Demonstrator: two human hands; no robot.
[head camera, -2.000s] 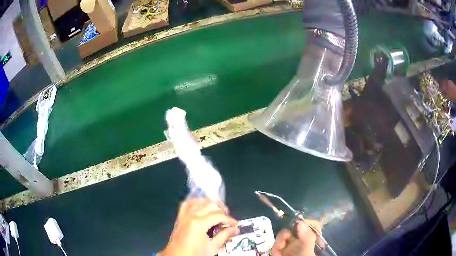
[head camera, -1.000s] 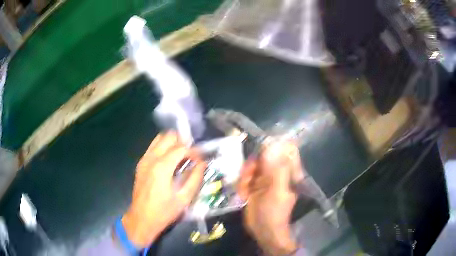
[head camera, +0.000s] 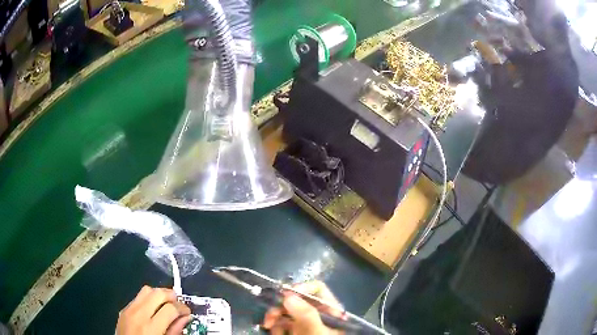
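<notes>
My left hand (head camera: 154, 311), cut off by the bottom edge, holds a white housing shell (head camera: 218, 315) near the bottom. A green circuit board (head camera: 195, 326) shows partly beside my fingertips; the rest is hidden or out of the picture. A white cord (head camera: 175, 269) leaves the housing into a crumpled clear plastic bag (head camera: 145, 226) that lies across the rail. My right hand (head camera: 302, 309) grips a soldering iron (head camera: 265, 294) with a thin pale tube alongside. Its metal tip points up and left, above the mat and apart from the housing.
A clear fume hood (head camera: 219, 163) hangs ahead of my hands. A black solder station (head camera: 366, 131) and dark iron stand (head camera: 311, 171) sit on a wooden board (head camera: 386, 243). A green solder spool (head camera: 334, 38) and gold strips (head camera: 422, 78) lie beyond. A black crate (head camera: 481, 275) stands right.
The view has swung right, bringing the station and crate into full view. The iron's tip now shows clearly, apart from the housing. The gold contact strip seen hanging earlier is out of view.
</notes>
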